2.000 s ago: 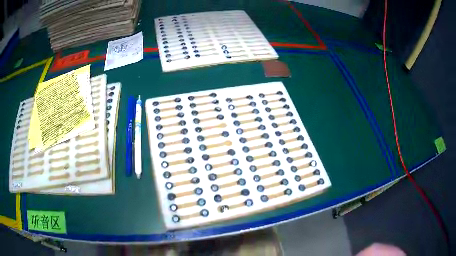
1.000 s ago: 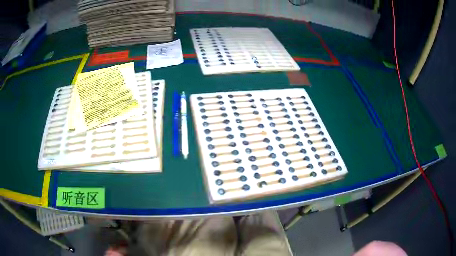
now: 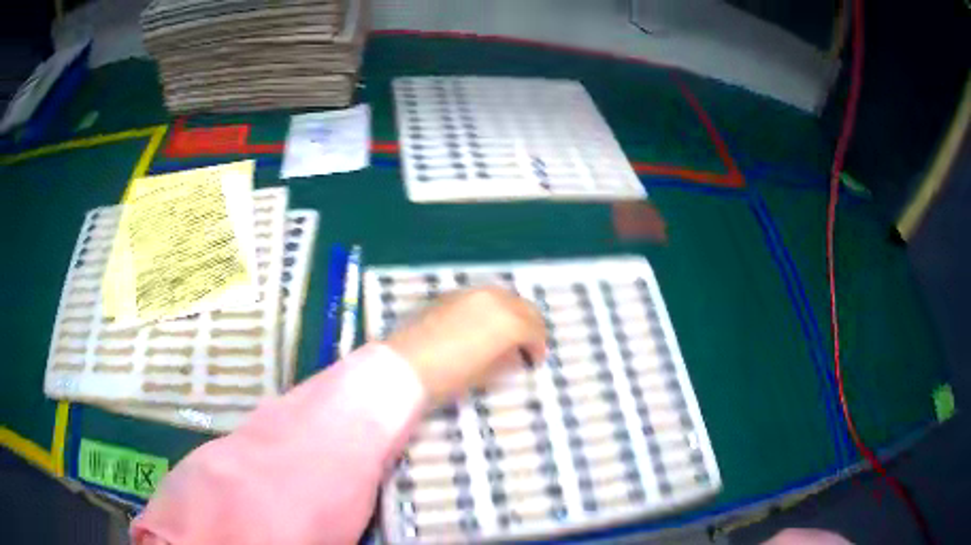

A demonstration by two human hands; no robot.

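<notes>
My left hand (image 3: pixel 474 335), in a pink sleeve, reaches over the left and middle columns of the main foam tray (image 3: pixel 665 351). Its fingers are bent down near the second column. The frame is blurred, and whether they hold a dark disc cannot be told. The tray has four columns of tan dumbbell slots with dark discs at their ends; the hand and sleeve hide part of the left columns. Only a blurred pinkish edge (image 3: pixel 809 537) shows at the bottom right, perhaps my right hand or sleeve; its fingers are not visible.
A second filled tray (image 3: pixel 511 138) lies beyond, with a brown square (image 3: pixel 639 223). Left are a blue pen (image 3: pixel 333 303), a white pen (image 3: pixel 349 309) and trays (image 3: pixel 170 367) under a yellow sheet (image 3: pixel 190 240). A tray stack (image 3: pixel 256 53) stands far left; a red wire (image 3: pixel 834 245) hangs right.
My left hand and pink sleeve have come in from the lower left over the main tray. The camera view has shifted. The bottom right edge shape stays low in the frame.
</notes>
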